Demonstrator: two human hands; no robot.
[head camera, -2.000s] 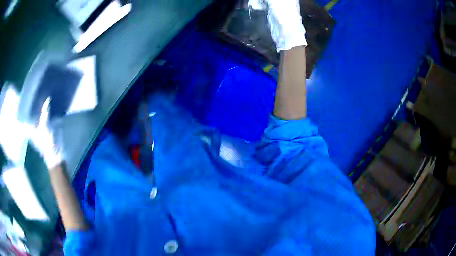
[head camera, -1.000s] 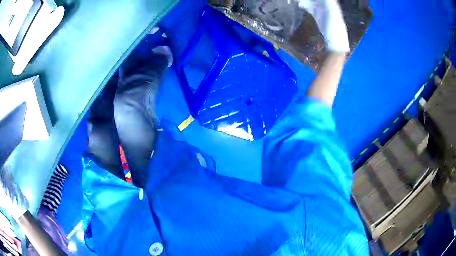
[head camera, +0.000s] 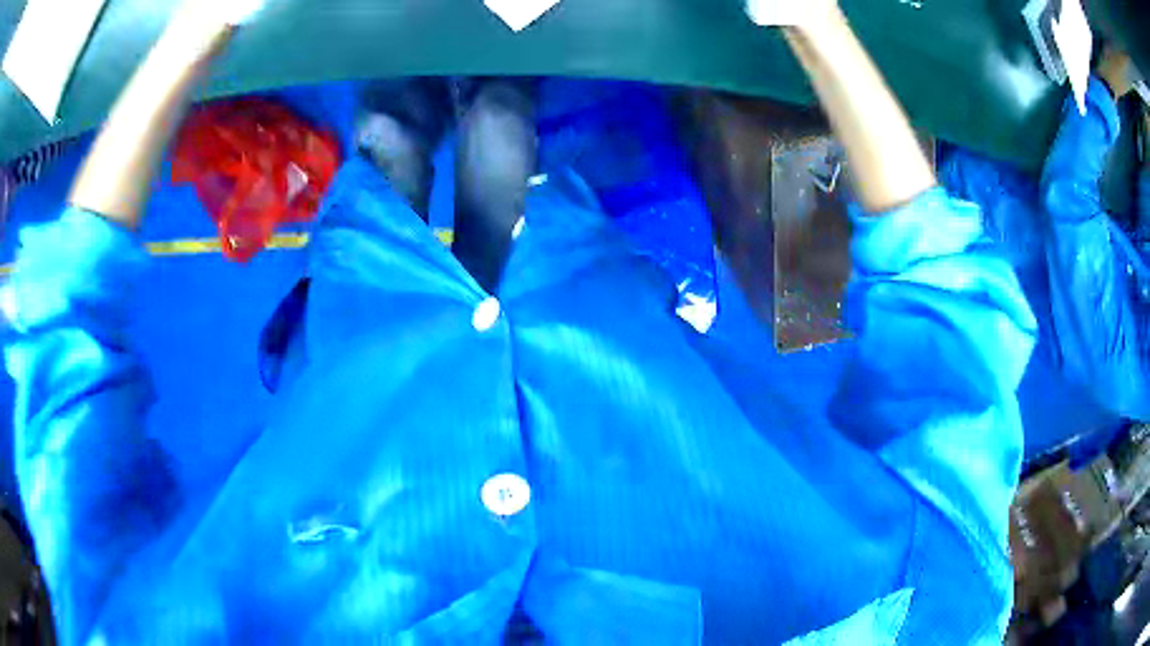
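Both forearms reach up to the dark green bench (head camera: 631, 48) at the top of the picture. My left hand (head camera: 230, 10), in a white glove, is cut off by the top edge. My right hand (head camera: 792, 11), also white-gloved, is cut off there too. The fingers of both hands are out of the picture, so what they hold cannot be seen. Between them the corner of a white sheet or box (head camera: 522, 10) shows at the top edge. Another white sheet (head camera: 51, 51) lies at the far left of the bench.
A crumpled red plastic bag (head camera: 259, 170) is under the bench at left. A blue stool (head camera: 650, 189) and a brown scuffed surface (head camera: 811, 246) are below the bench edge. Another person's blue sleeve (head camera: 1082, 164) and white pieces (head camera: 1069, 44) are at right. Brown cartons (head camera: 1066, 530) are at lower right.
The view has turned to face the bench. My right hand has moved from over the brown surface to the bench. My left hand is now at the upper left.
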